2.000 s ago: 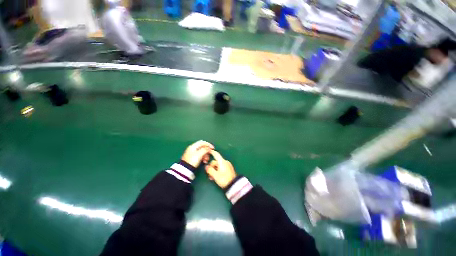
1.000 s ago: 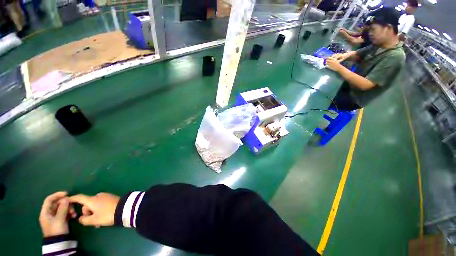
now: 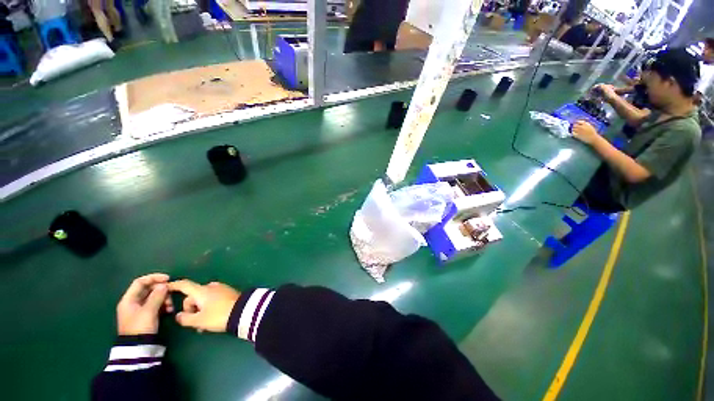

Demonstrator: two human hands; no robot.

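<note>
My left hand (image 3: 143,304) is at the lower left, with fingers bent and fingertips close together. My right hand (image 3: 205,304) reaches in from the right, and its fingertips meet those of my left hand. Any small item between the fingers is too small or hidden to tell. Both hands are above the green conveyor belt (image 3: 274,235). A black cylindrical housing (image 3: 227,164) stands on the belt beyond my hands. Another black housing (image 3: 78,233), with a yellow-green spot, is at the left.
A clear plastic parts bag (image 3: 384,233) lies beside blue and white boxes (image 3: 462,211), right of centre. A pale post (image 3: 430,90) rises behind the bag. More black housings (image 3: 466,99) line the far side. A person (image 3: 654,149) works at the right by a blue stool (image 3: 581,235).
The view first swung right, then slightly back left. Housings appear shifted right since one second ago. My hands stay together at the fingertips.
</note>
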